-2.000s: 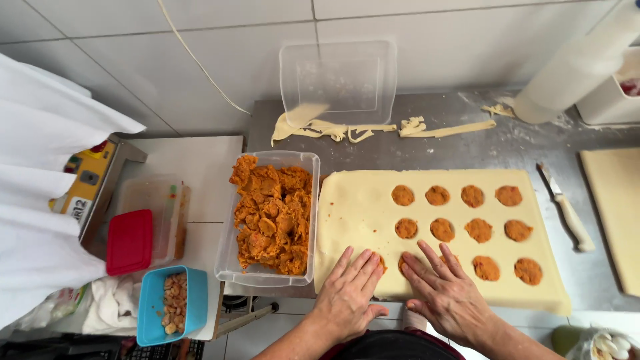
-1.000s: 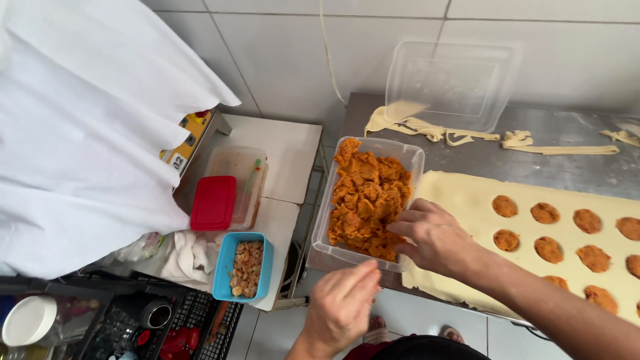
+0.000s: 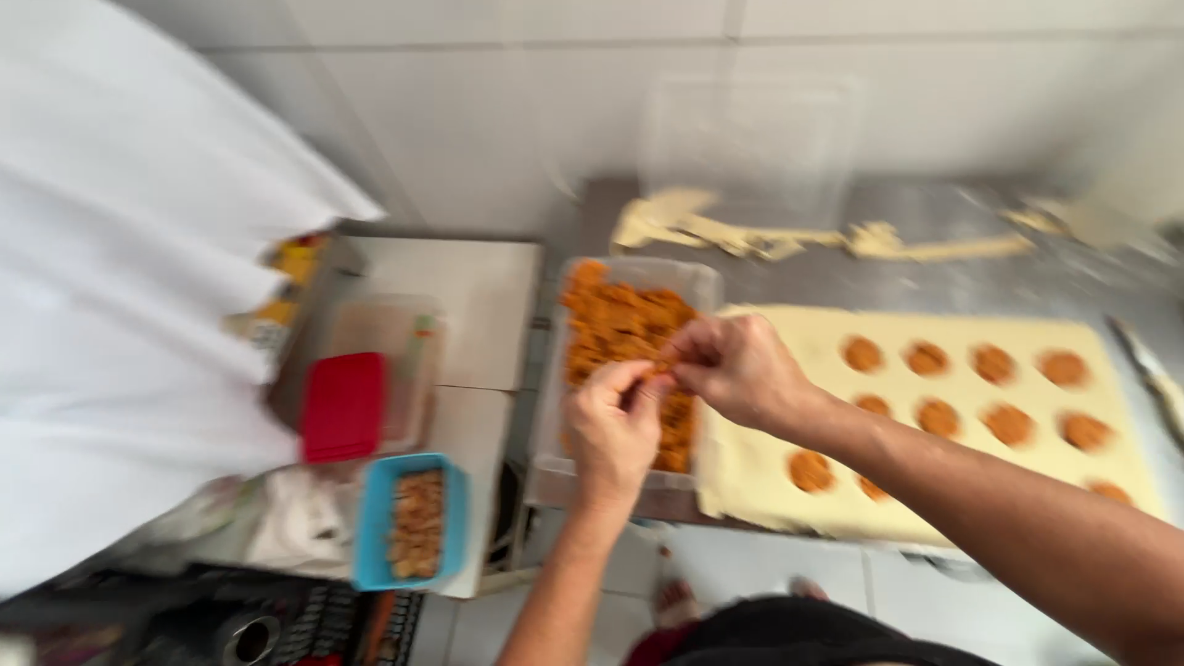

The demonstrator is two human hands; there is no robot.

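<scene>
My left hand (image 3: pixel 618 421) and my right hand (image 3: pixel 740 370) meet over a clear plastic tub (image 3: pixel 552 453) of orange filling (image 3: pixel 620 319). Between the fingertips of both is a small piece of the filling (image 3: pixel 659 367), partly hidden. Right of the tub lies a pale sheet of dough (image 3: pixel 768 347) with rows of flattened orange rounds (image 3: pixel 937 418) on it. My right forearm passes over the sheet and hides some of the rounds. The picture is blurred.
Dough trimmings (image 3: pixel 786 238) lie behind the sheet, before a clear plastic lid (image 3: pixel 747 139) at the wall. A knife (image 3: pixel 1152 375) is at the right. On the left stand a blue container (image 3: pixel 365 527) of chopped food, a red lid (image 3: pixel 342 407) and a hanging white cloth (image 3: pixel 139 277).
Two seconds ago both hands were pressing on the dough sheet. They then moved to the tub, and now their fingertips have come together over it around a bit of filling.
</scene>
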